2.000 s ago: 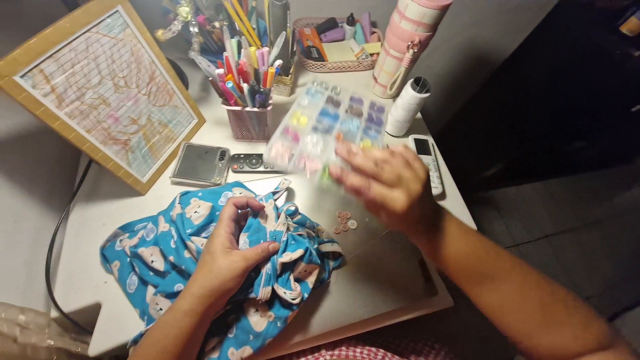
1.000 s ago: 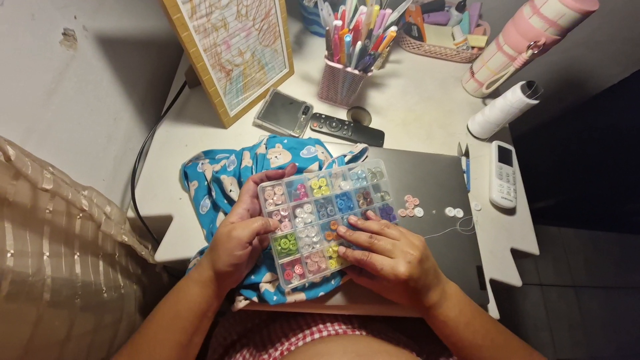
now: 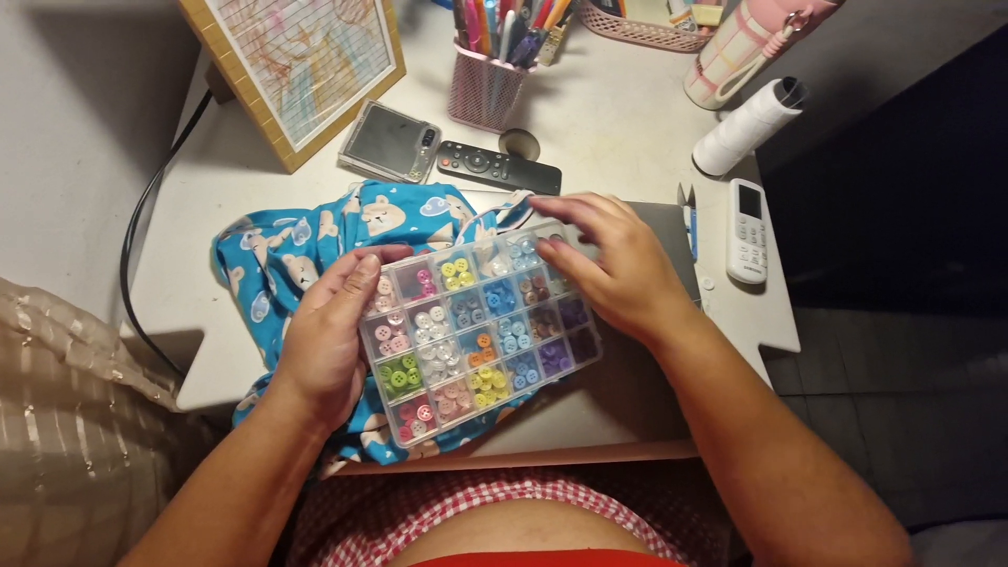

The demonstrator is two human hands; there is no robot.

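A clear plastic compartment box of sorted coloured buttons is tilted in front of me, its lid down. My left hand grips its left edge, thumb on top. At the box's upper right corner is my right hand, fingers spread and curved over that corner; whether its fingertips touch the lid is hard to tell. Beneath and behind the box lies crumpled blue fabric printed with bears. A flat grey surface, partly covered, lies under the box and my right arm.
Behind the fabric lie a phone in a clear case and a black remote. A framed picture, a pink mesh pen cup and a plaid tumbler stand farther back. At right are a thread cone and a white remote.
Two seconds ago my right hand held the box above the table and my left hand was on the fabric. Now my left hand grips the box, and my right hand has moved to its upper right corner.
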